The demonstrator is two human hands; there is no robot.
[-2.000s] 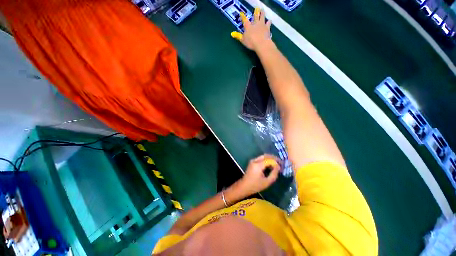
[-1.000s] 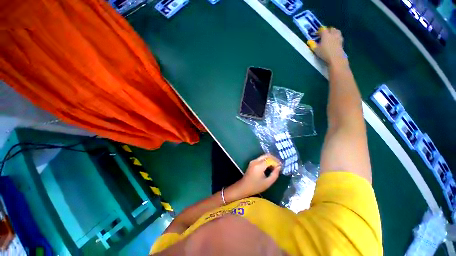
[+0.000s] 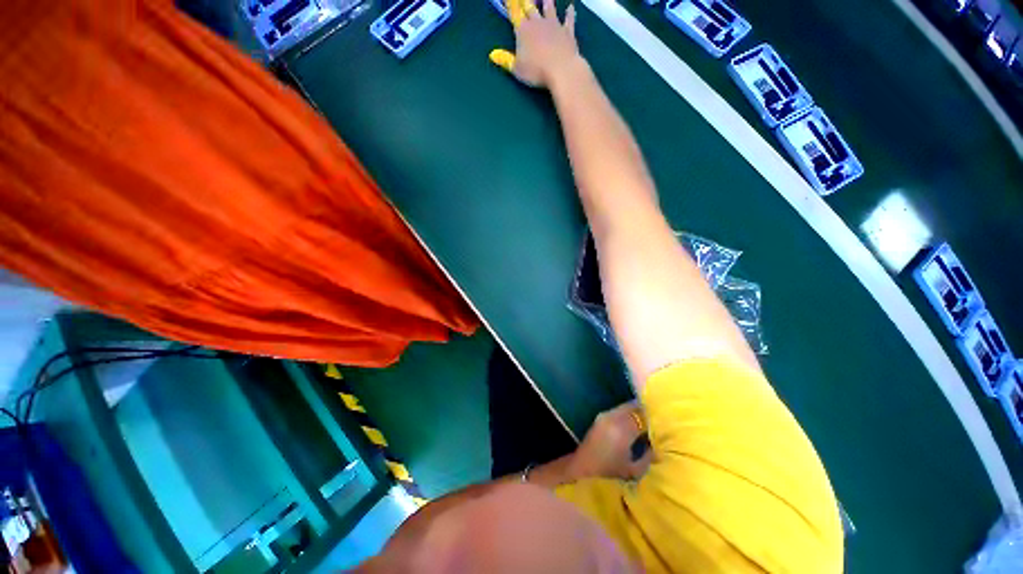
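My right hand (image 3: 543,47), with yellow finger cots, reaches to the top edge, fingers spread. A sliver of a blue-white panel (image 3: 500,8) shows beside its fingertips, mostly cut off by the edge. My left hand (image 3: 615,440) is low in the middle with its fingers curled, partly behind my right sleeve. A dark patch shows at its fingers; I cannot tell if it is an object or a gap. Clear plastic (image 3: 740,303) lies crumpled under and right of my right forearm. The pad sheet seen before is hidden.
A dark phone (image 3: 588,275) is mostly behind my forearm. Panels stand beyond the white line (image 3: 774,168), in two groups. Another panel (image 3: 411,22) and a tray (image 3: 294,20) are at top left. Orange cloth (image 3: 224,213) hangs left of the bench edge. A whitish pack (image 3: 996,552) is at lower right.
My right hand has moved from a panel beyond the white line back to the upper left. The panels beyond the line have shifted. My sleeve now covers the pad sheet and part of my left hand.
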